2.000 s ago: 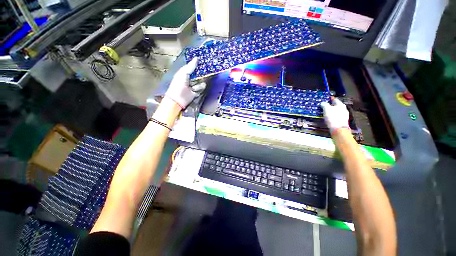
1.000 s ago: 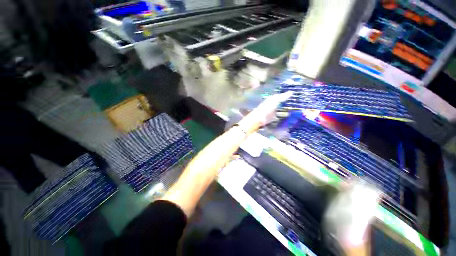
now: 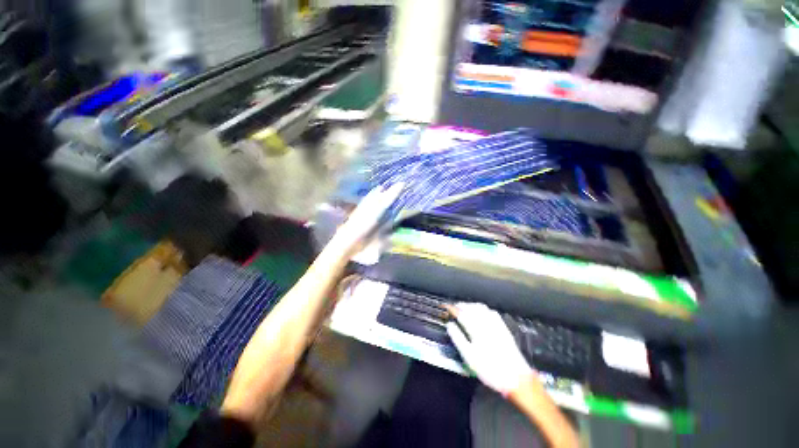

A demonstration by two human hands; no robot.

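Note:
My gloved left hand (image 3: pixel 372 217) grips the left end of a blue circuit board (image 3: pixel 473 171), which is tilted above the machine bay. Another blue circuit board (image 3: pixel 534 210) lies lower in the bay, partly hidden behind the held one. My gloved right hand (image 3: pixel 486 346) is over the black computer keyboard (image 3: pixel 556 341), its fingers at the keys. Nothing shows in it. The picture is blurred, so finger contact with the keys is unclear.
The monitor (image 3: pixel 561 52) stands above the bay. Board stacks (image 3: pixel 210 315) sit low at left beside a brown carton (image 3: pixel 144 280). A conveyor (image 3: pixel 263 87) runs at the far left. A red emergency stop (image 3: pixel 717 206) is on the right shoulder. Striped tape (image 3: pixel 543 267) lines the bay lip.
My right hand has left the board in the bay and moved down and left to the keyboard. My left hand still holds its board, now lower. The view swung left and back.

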